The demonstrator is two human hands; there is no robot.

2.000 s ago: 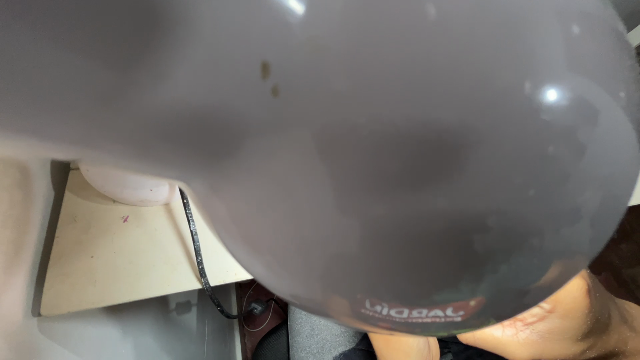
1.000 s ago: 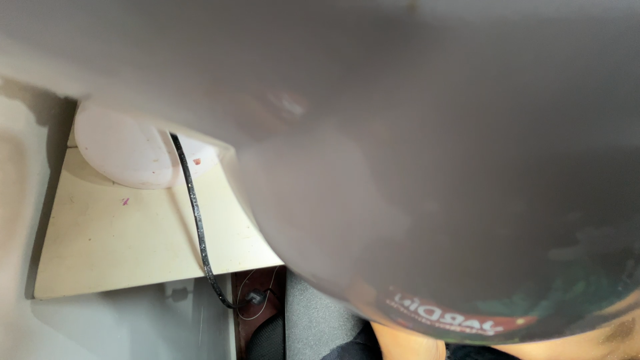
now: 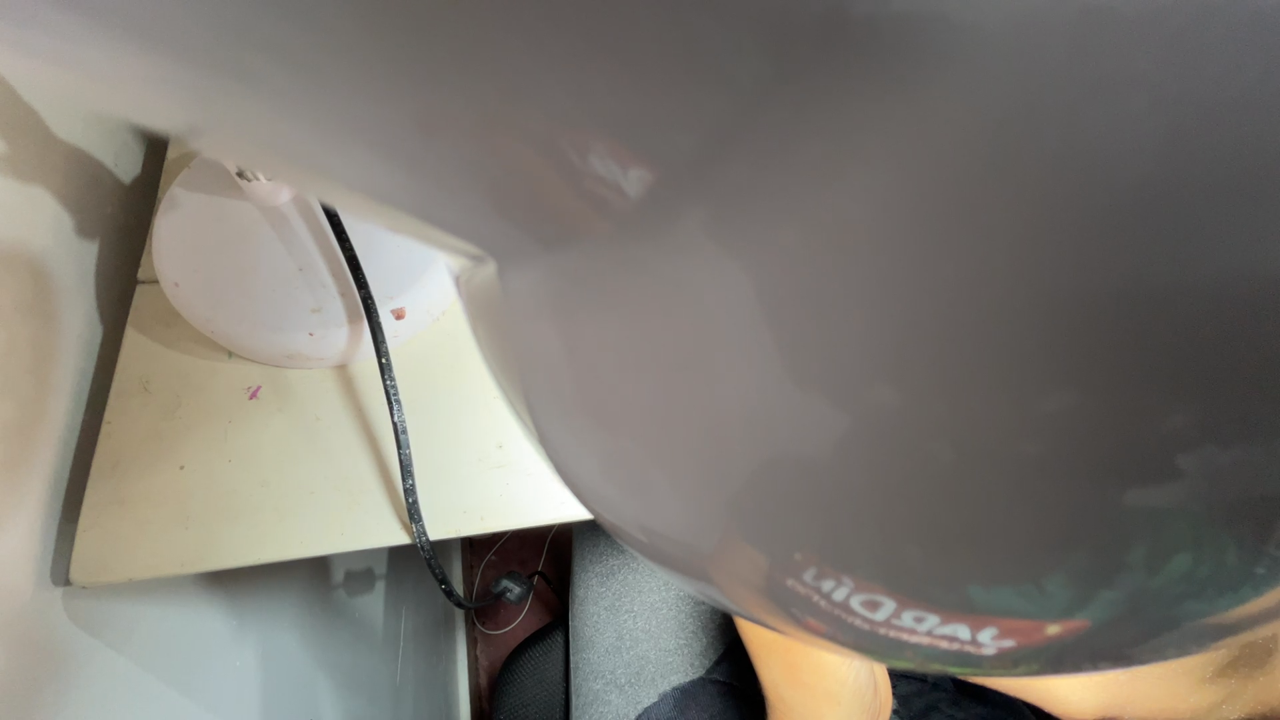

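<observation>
A glossy grey balloon point(image 3: 900, 350), very close to the camera and blurred, fills most of the head view. A pinched edge shows at its left, where a second rounded grey part runs up and left; whether this is another balloon I cannot tell. Mirrored red and green print shows low on the balloon's surface. Neither my left hand nor my right hand can be made out; the balloon may hide them. Bare skin of a limb point(image 3: 825, 670) shows beneath the balloon, and its exact part is unclear.
A cream tabletop point(image 3: 270, 480) lies at the left, with a round white base point(image 3: 260, 270) on it. A black cable point(image 3: 400, 430) hangs over its front edge to a dark plug or connector point(image 3: 512, 587). Grey fabric point(image 3: 640, 610) and a black mesh object point(image 3: 532, 675) are below.
The balloon's outline has shifted in view, and more of the round white base and tabletop shows at the left. Less of the bare skin shows at lower right than two seconds ago.
</observation>
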